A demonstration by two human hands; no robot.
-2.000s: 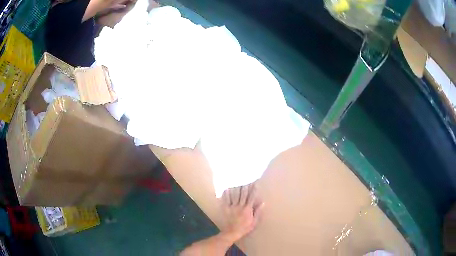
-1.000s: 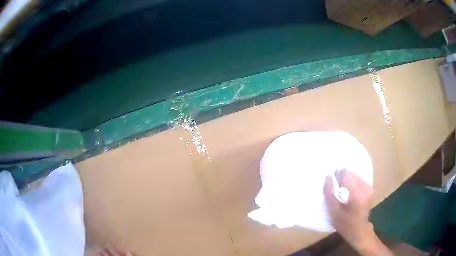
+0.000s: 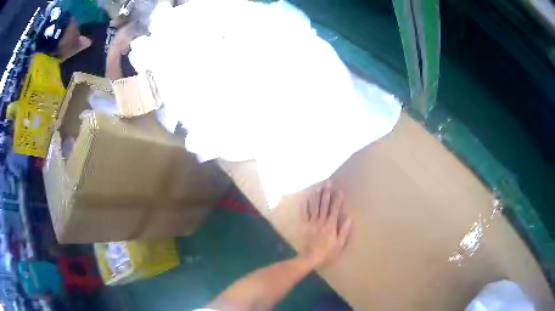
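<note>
A large, overexposed pile of white wrapped products [image 3: 261,79] lies on the brown cardboard sheet [image 3: 401,218]. My left hand [image 3: 325,225] rests flat on the sheet, fingers apart, just below the pile's lower corner, holding nothing. A white wrapped bundle [image 3: 502,297] is cut off by the bottom right edge. My right hand is not in view.
A tall open carton [image 3: 140,188] with white material inside stands left of the pile. Yellow crates stand at the far left [image 3: 39,103] and below the carton [image 3: 143,258]. A coworker's arm reaches near the pile. A green post [image 3: 423,61] rises at the bench's far edge.
The view has swung back left to the pile and carton. My right hand, on a white bundle one second ago, is out of view. My left hand now shows fully, flat on the sheet.
</note>
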